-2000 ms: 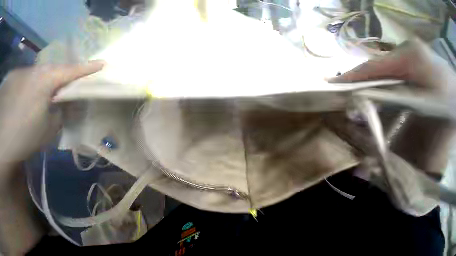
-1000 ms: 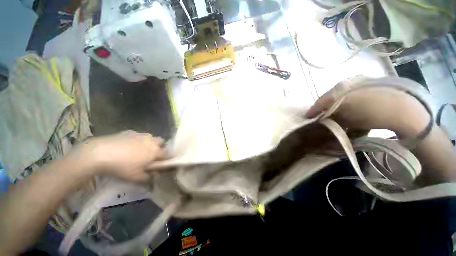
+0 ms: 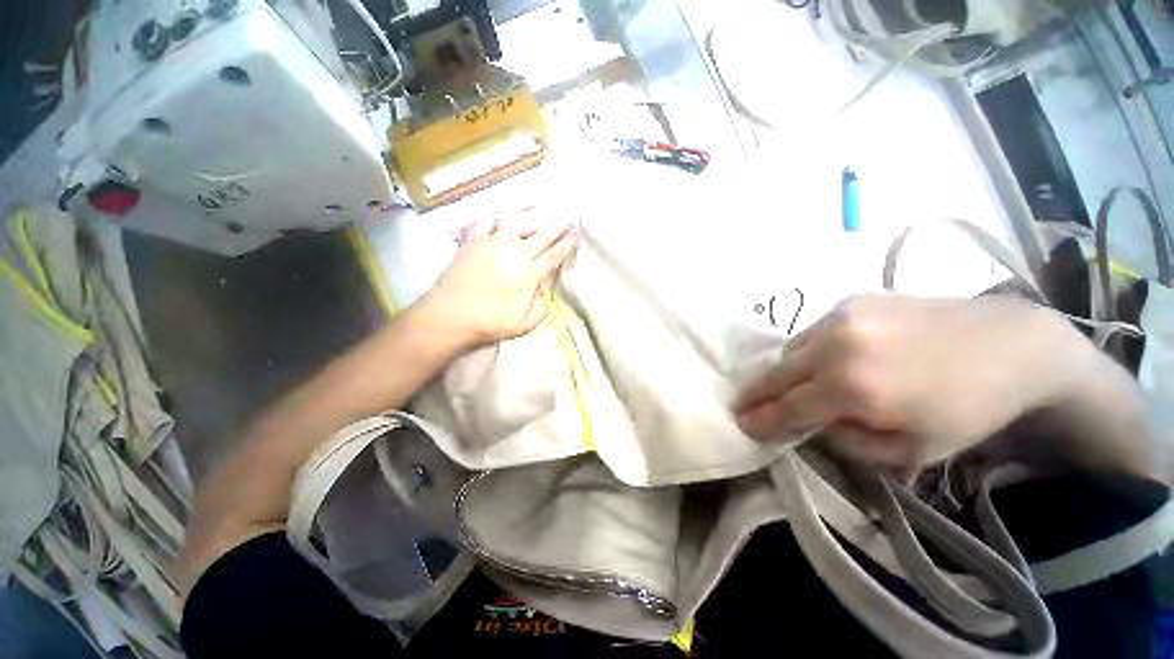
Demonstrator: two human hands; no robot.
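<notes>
A beige bag body (image 3: 682, 373) lies partly on the white table and hangs over my lap, with yellow tape (image 3: 582, 373) along its middle seam. Its dark-toothed zipper (image 3: 567, 574) curves at the opening near my lap. My left hand (image 3: 509, 277) lies on the bag's far edge, just in front of the yellow clamp frame (image 3: 470, 148), fingers spread. My right hand (image 3: 837, 380) is at the bag's right side, blurred, its fingertips on the fabric; its grip is unclear. Bag handles (image 3: 901, 566) loop below my right hand and below my left forearm.
The white machine head (image 3: 238, 122) with a red button is at upper left. Thread snips (image 3: 663, 156) lie right of the clamp, and a blue object (image 3: 850, 200) farther right. Beige bags (image 3: 77, 386) are heaped at left. A beige strap (image 3: 901, 52) lies at upper right.
My left hand has moved forward from the bag's near left edge to its far edge by the clamp. The bag has shifted, and its yellow seam tape shows more. The view has turned.
</notes>
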